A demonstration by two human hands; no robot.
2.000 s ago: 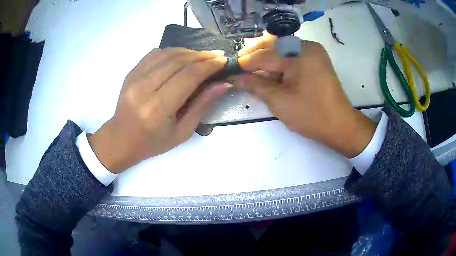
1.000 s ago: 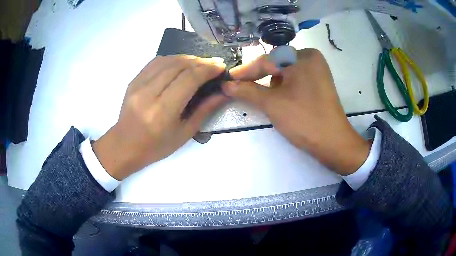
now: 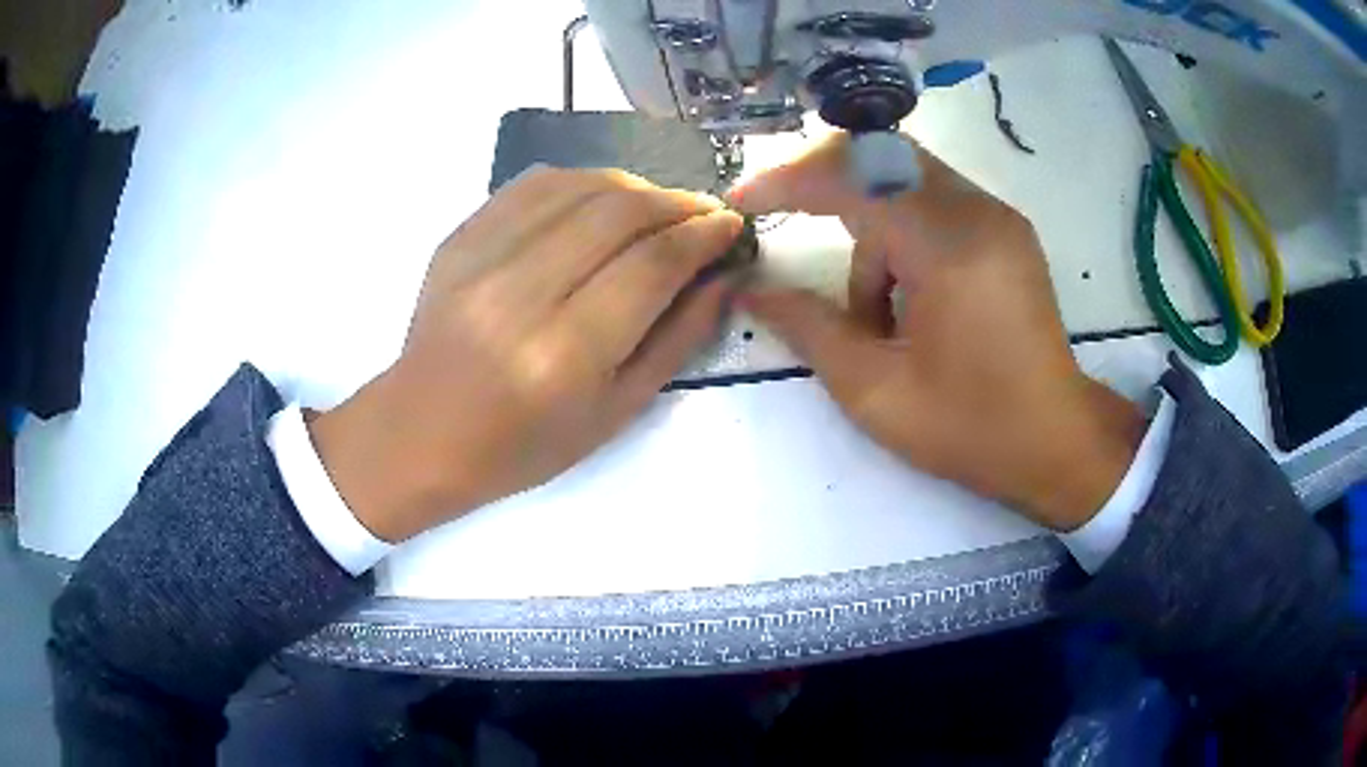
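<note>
A dark grey rib-knit piece (image 3: 600, 146) lies flat on the machine bed left of the needle, its near part covered by my left hand. My left hand (image 3: 547, 322) holds the piece's near edge between fingers and thumb, just in front of the presser foot (image 3: 727, 156). My right hand (image 3: 945, 307) is beside it, right of the needle; its index fingertip is at the fabric edge by my left fingertips and its thumb is a little below, blurred. Whether the right fingers pinch the fabric cannot be told. The sewing machine head (image 3: 720, 60) stands above.
Scissors (image 3: 1192, 225) with green and yellow handles lie at the right, beside a flat black phone (image 3: 1322, 367). A dark fabric stack (image 3: 68, 255) is at the far left. A dark thread scrap (image 3: 1011, 117) lies behind my right hand. Measuring tape (image 3: 675, 637) runs along the front edge.
Both hands have shifted slightly right. My right thumb has come down from the fabric edge. Less of the fabric shows under my left hand, and the view has shifted slightly.
</note>
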